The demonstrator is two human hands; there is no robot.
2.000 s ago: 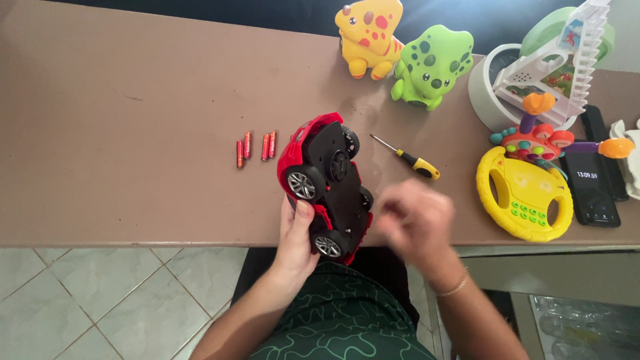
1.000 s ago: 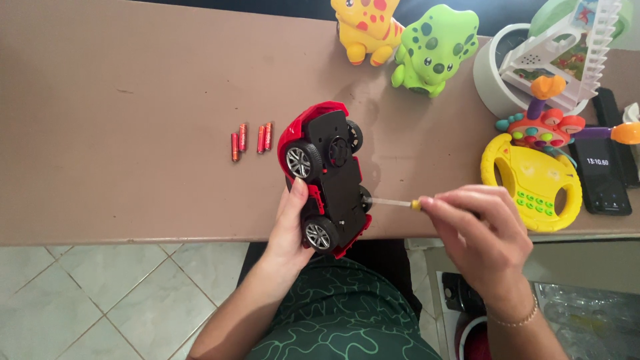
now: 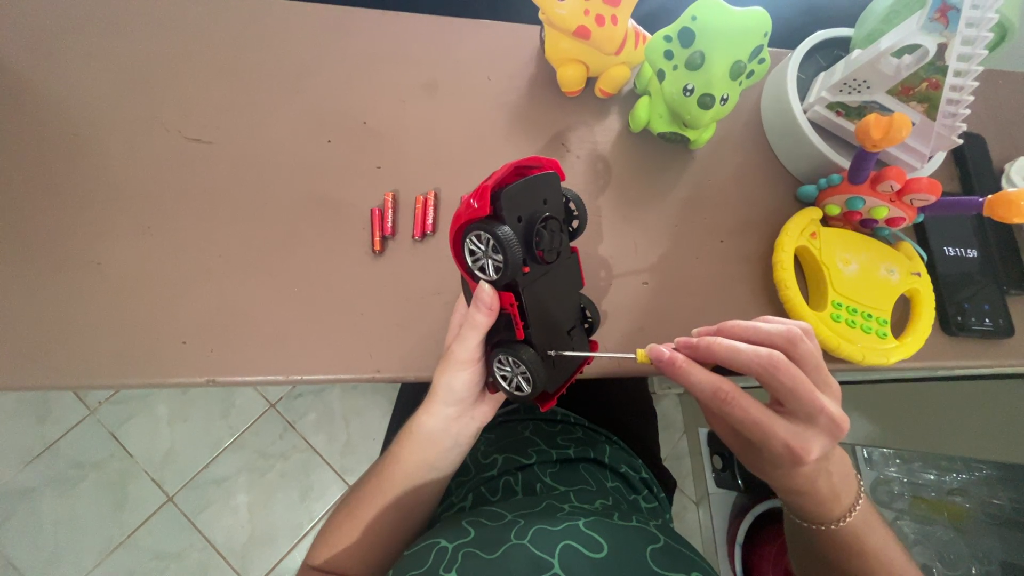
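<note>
A red toy car (image 3: 552, 280) is held with its black underside towards me, near the table's front edge. My left hand (image 3: 468, 360) grips it by the near side, the thumb beside a wheel. My right hand (image 3: 768, 392) holds a screwdriver (image 3: 600, 354) by its yellow handle end, mostly hidden by the fingers. The screwdriver's tip is at the car's underside, close to the lower wheel; whether it sits in a screw I cannot tell. Left of the car, several red batteries (image 3: 389, 214) lie on the table in two pairs.
Yellow (image 3: 592, 48) and green (image 3: 704, 76) toy animals stand at the back of the brown table (image 3: 200, 320). To the right are a white round container (image 3: 780, 120), a colourful toy (image 3: 868, 200), a yellow toy steering wheel (image 3: 852, 288) and a phone (image 3: 964, 280).
The screwdriver lay on the table two seconds ago; my right hand has picked it up and brought its tip to the car's underside. My left hand still holds the car.
</note>
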